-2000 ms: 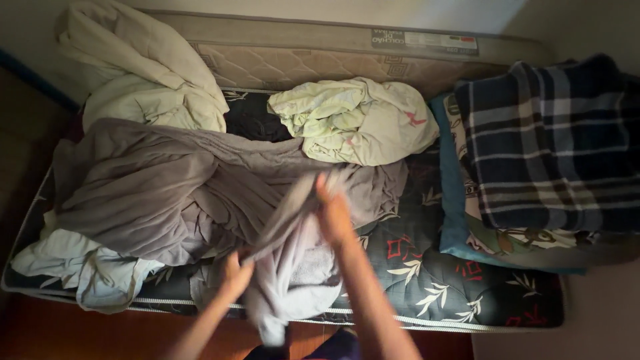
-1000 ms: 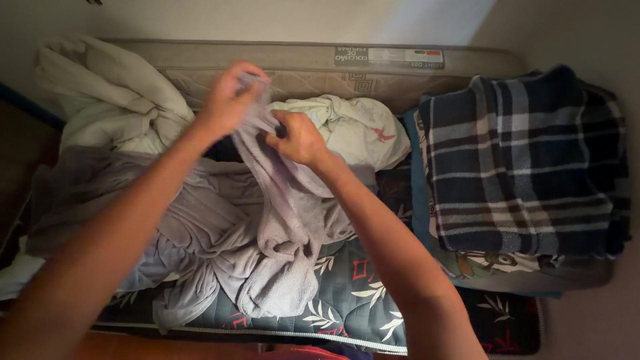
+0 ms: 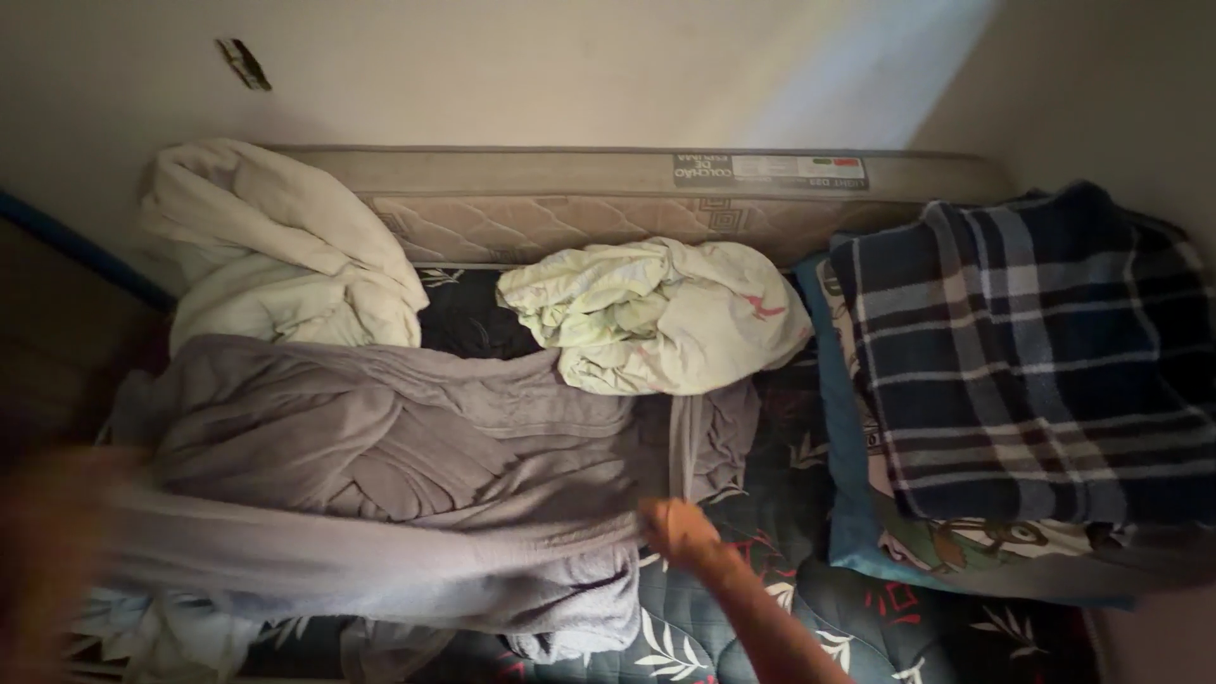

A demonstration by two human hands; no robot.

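A large grey blanket [image 3: 408,475] lies crumpled over the dark, leaf-patterned mattress [image 3: 760,589], one edge stretched across the front. My right hand [image 3: 679,532] is closed on the right end of that edge. At the far left my left hand [image 3: 76,494] is a blur beside the other end of the stretched cloth; its fingers cannot be made out. Behind the blanket lies a bunched pale yellow-green sheet [image 3: 674,313] with a red mark. A cream blanket [image 3: 285,256] is heaped at the back left.
A folded dark plaid blanket [image 3: 1026,370] rests on a blue-edged, printed pillow [image 3: 841,475] at the right. A beige mattress [image 3: 570,176] stands on its side along the wall. Light blue cloth [image 3: 180,636] lies at the front left. A blue bar [image 3: 85,247] shows at the left edge.
My hands, close together over the grey blanket one second ago, are now far apart, the left at the far left. The blanket's edge is now pulled out lengthwise between them.
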